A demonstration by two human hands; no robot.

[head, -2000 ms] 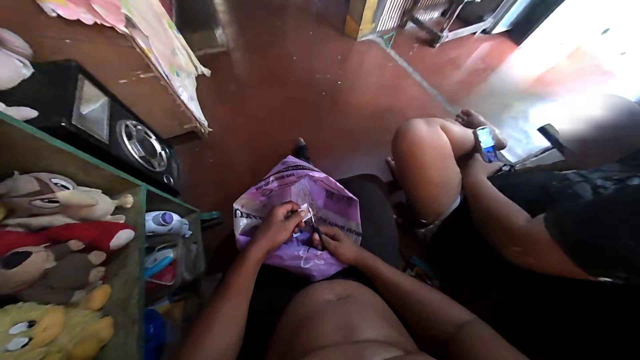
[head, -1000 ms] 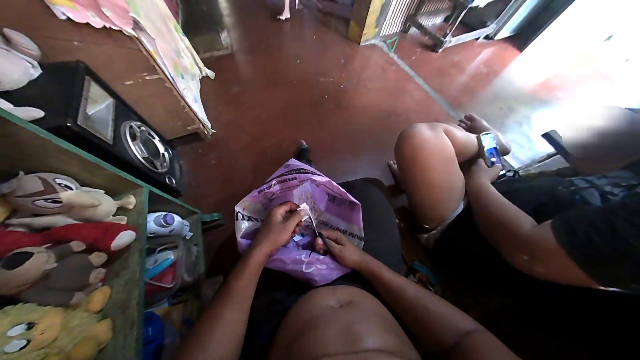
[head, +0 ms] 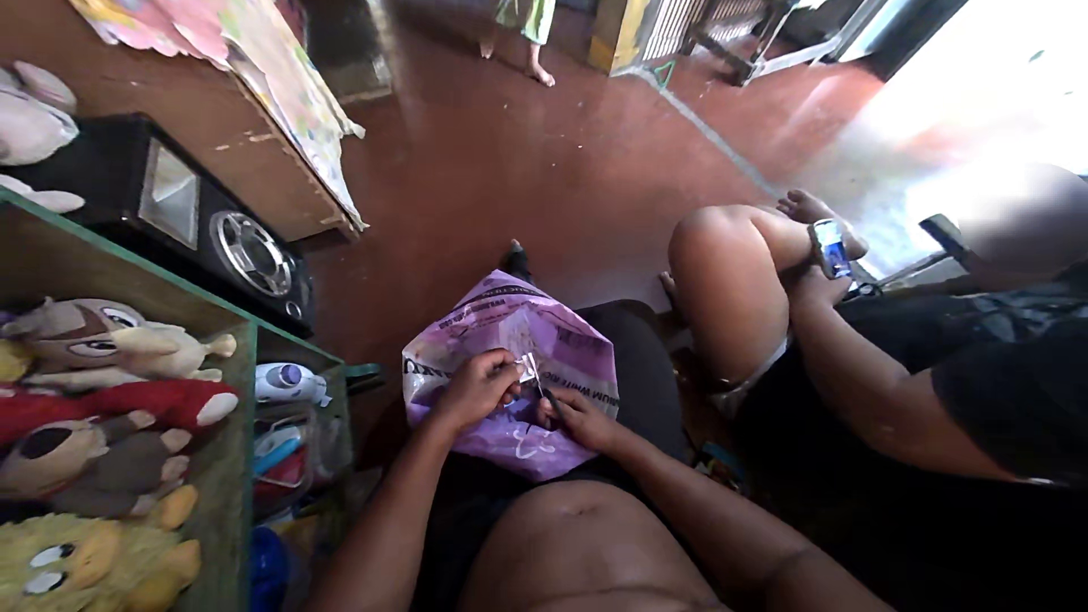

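Observation:
A purple printed plastic sack [head: 544, 331] lies over my lap, its mouth spread wide. Above it, my left hand [head: 484, 387] pinches a small whitish piece [head: 528, 367], perhaps paper or plastic. My right hand [head: 574, 416] is closed on the dark handle of a slim metal tool [head: 537, 388], which looks like scissors. Its thin blade points up toward the small piece, and whether it touches cannot be told. What lies down inside the sack is too blurred to name.
At the left, a wooden shelf [head: 246, 442] holds stuffed toys [head: 102, 425], with a black speaker [head: 212, 229] behind it. On the right sits a person [head: 731, 272] holding a lit phone [head: 833, 248]. Another person's bare legs [head: 537, 64] stand on the red floor [head: 476, 170] ahead.
A standing person's legs have come into view at the top, where only a foot showed one second ago. Both my hands remain over the sack.

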